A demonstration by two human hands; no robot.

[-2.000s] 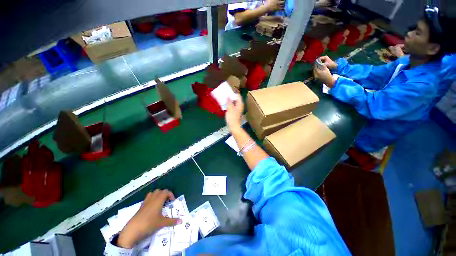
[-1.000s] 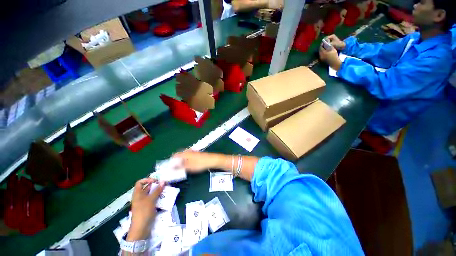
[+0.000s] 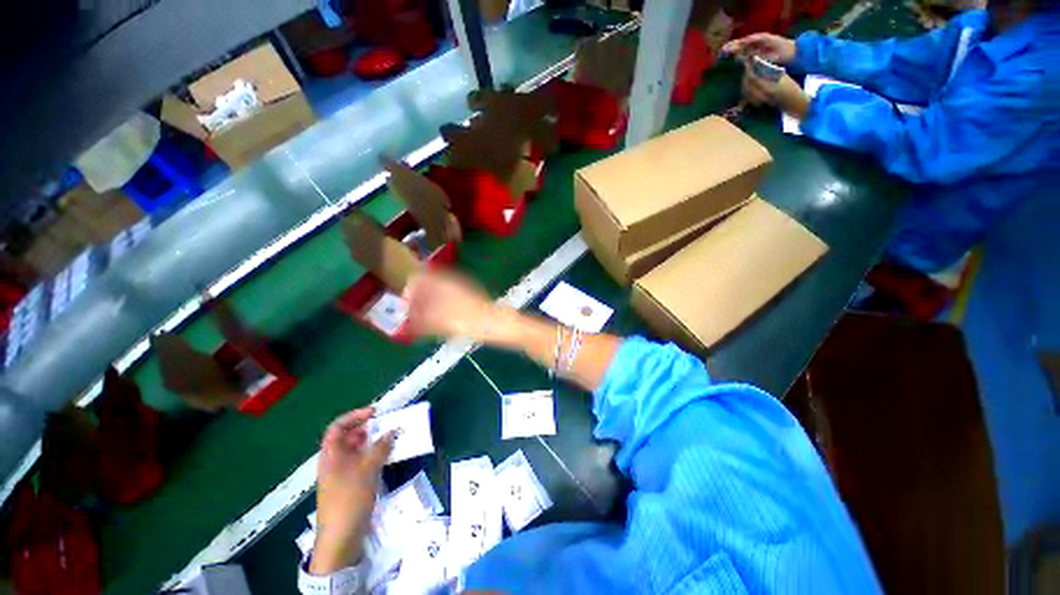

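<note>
My left hand holds a white printed leaflet by its edge above the pile of leaflets on the dark green bench. My right hand is blurred and reaches over the belt rail to an open red box. A white leaflet shows in that box, right beside my right fingers; whether the fingers still touch it is unclear. Single white leaflets lie apart on the bench, one by my right forearm and one near the brown cartons.
Open red boxes stand in a row on the green conveyor belt. Two brown cartons are stacked at the right. A metal post rises by the belt. A person in a blue smock works at the right. An open carton stands across the line.
My right hand has moved from beside my left hand out to a red box on the belt. My left hand now holds a leaflet out. The red boxes have shifted along the belt.
</note>
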